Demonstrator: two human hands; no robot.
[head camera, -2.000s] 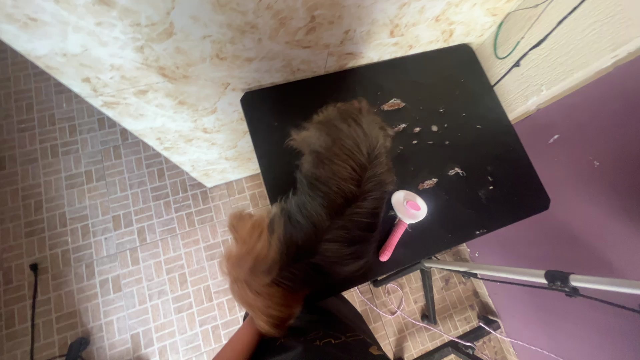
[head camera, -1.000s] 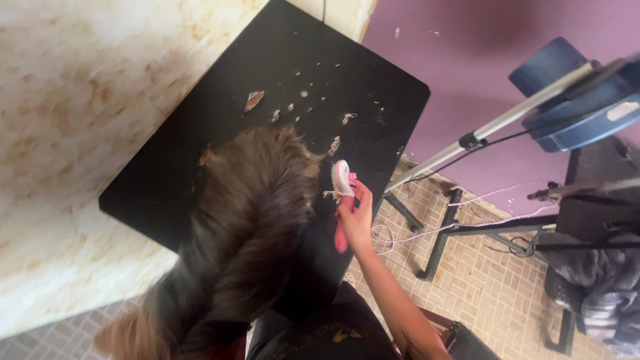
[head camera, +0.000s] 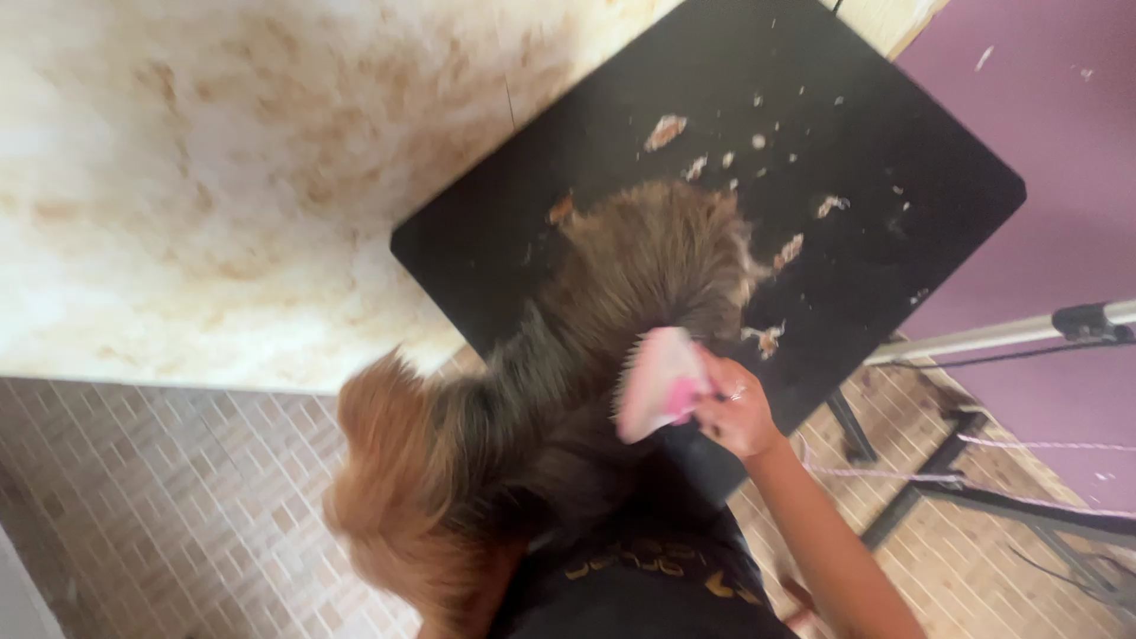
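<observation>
A long-haired dog (head camera: 568, 399), dark on the back with a tan head, stands on a black grooming table (head camera: 843, 133). My right hand (head camera: 735, 404) grips a pink and white pet slicker brush (head camera: 658, 386), its bristles facing the fur on the dog's side. Motion blurs the brush, so contact is not certain. My left hand is hidden behind the dog's head; only a bit of the left arm (head camera: 501, 577) shows below. Tufts of loose fur (head camera: 666, 132) are scattered over the table top.
A marbled wall panel (head camera: 222, 177) borders the table on the left, and a purple wall (head camera: 1047, 133) stands at the right. A metal pole (head camera: 976, 342) and a black stand frame (head camera: 932, 479) with cords are at the right, above the tiled floor (head camera: 204, 497).
The brush lay on the table in the oldest frame; my right hand then took hold of it by the table edge and has now brought it left to the dog's side.
</observation>
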